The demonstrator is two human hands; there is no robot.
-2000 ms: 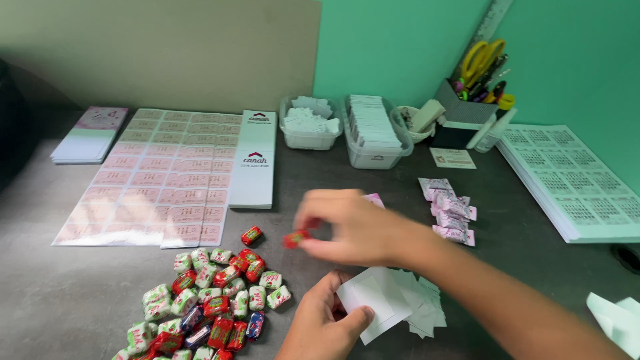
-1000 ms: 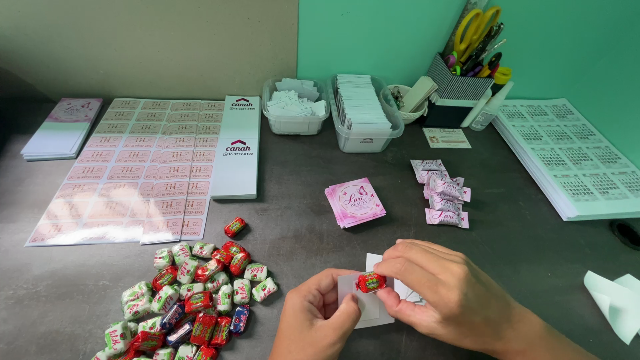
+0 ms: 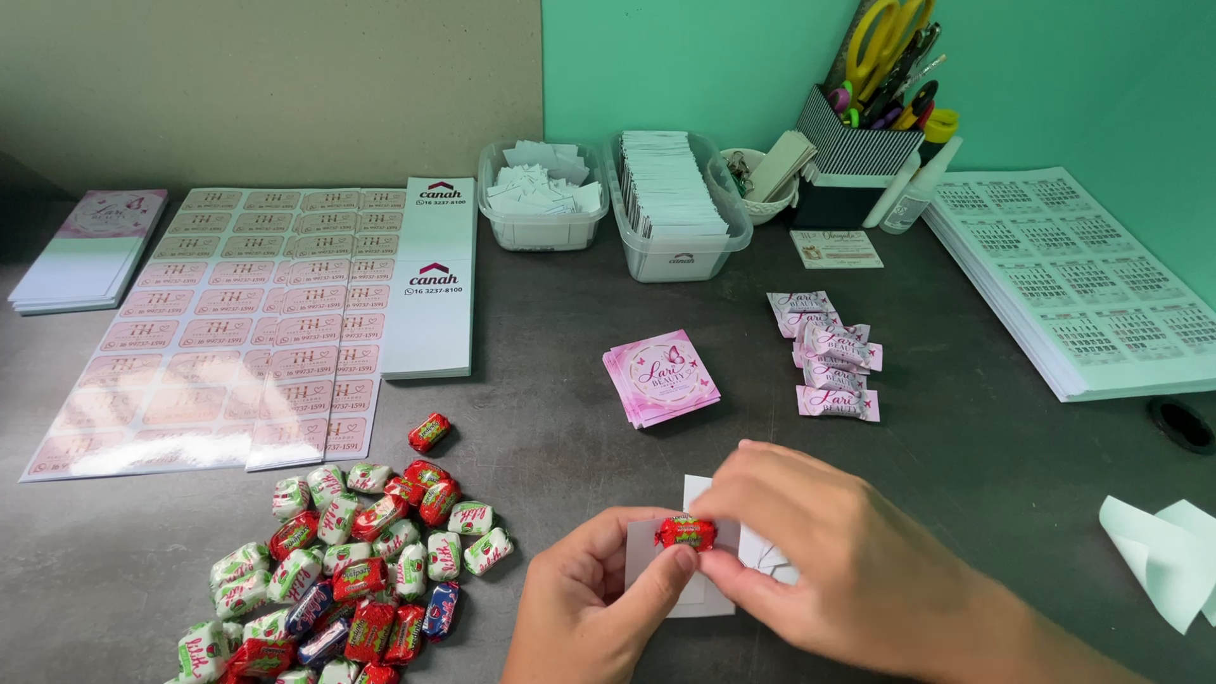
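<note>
A small white paper square (image 3: 642,546) is in my left hand (image 3: 608,589), thumb in front, with a red-wrapped candy (image 3: 686,534) lying across it. My right hand (image 3: 826,551) has its fingers at the paper's right edge beside the candy, and its thumb and fingertips pinch there. Under the hands are more white paper pieces (image 3: 703,600), partly hidden. To the left lies a pile of wrapped candies (image 3: 356,579) in red, green-and-white and blue. Beyond the hands sits a stack of pink printed squares (image 3: 662,378). Several candies in pink wrappers (image 3: 838,401) lie behind my right hand.
Sticker sheets (image 3: 218,332), white printed strips (image 3: 427,332) and pink-and-white cards (image 3: 81,252) lie at left. Two plastic tubs (image 3: 541,233), (image 3: 679,266) of paper pieces stand behind, near a pen holder (image 3: 860,152). Calendar sheets (image 3: 1083,285) and curled white paper (image 3: 1164,560) are at right.
My right hand has brought a red candy from near the pile onto the paper in my left hand. The pink squares, mostly covered by my arm earlier, now show.
</note>
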